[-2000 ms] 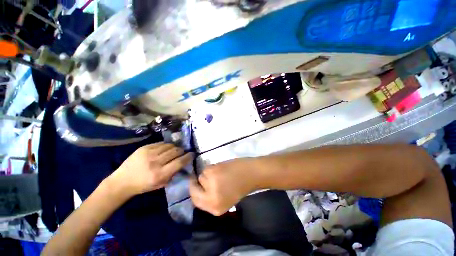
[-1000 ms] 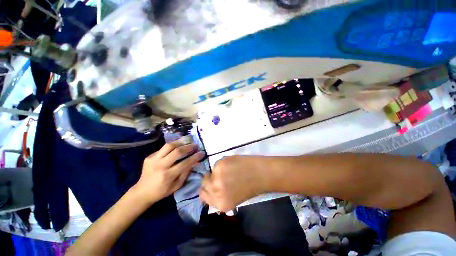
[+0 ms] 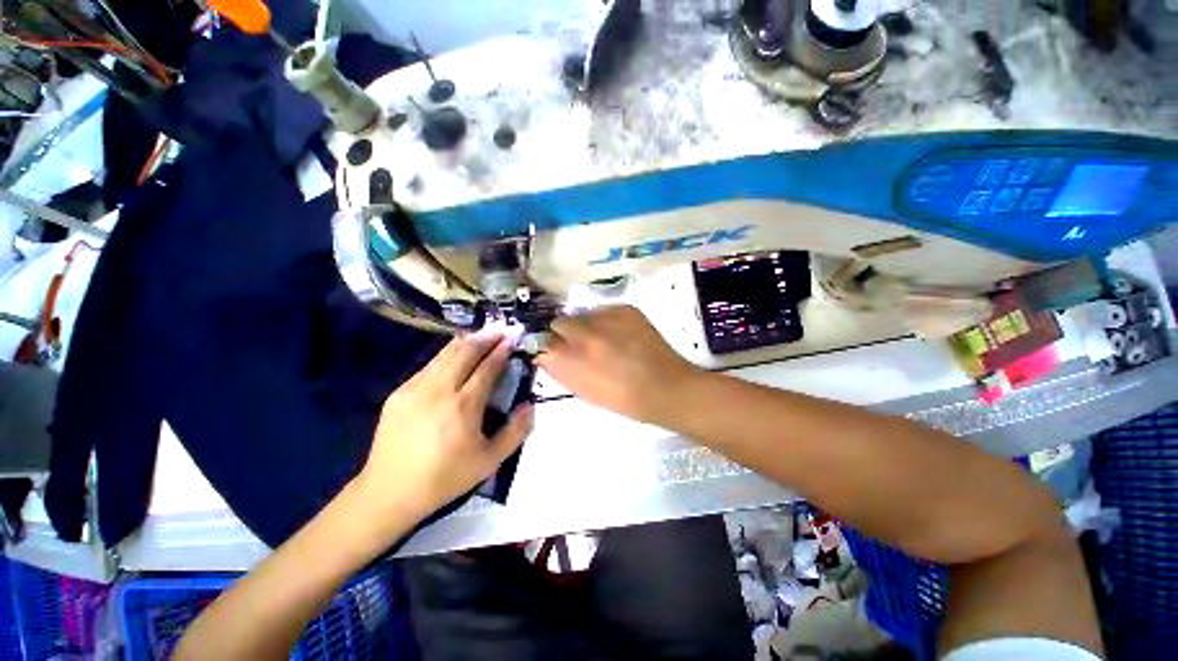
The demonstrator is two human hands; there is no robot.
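A large navy garment piece (image 3: 246,310) lies left of the white and blue sewing machine (image 3: 581,194), with a narrow end under my hands. My left hand (image 3: 446,413) lies on the cloth just in front of the presser foot (image 3: 504,304), fingertips on a small pale piece of cloth. My right hand (image 3: 614,362) is right beside the foot, its fingertips at the cloth's right edge. The fingertips and the cloth under them are partly hidden, so the exact hold of the right hand is unclear.
A black phone-like display (image 3: 749,304) lies under the machine arm. A red and gold packet (image 3: 1008,338) and metal bobbins (image 3: 1124,329) are at the right. Blue baskets (image 3: 258,620) stand below the table. An orange-handled tool (image 3: 242,13) is at the upper left.
My view has shifted, showing more of the machine top. Both hands have moved up to the presser foot. The grey cloth hanging over the table's front edge is no longer seen there.
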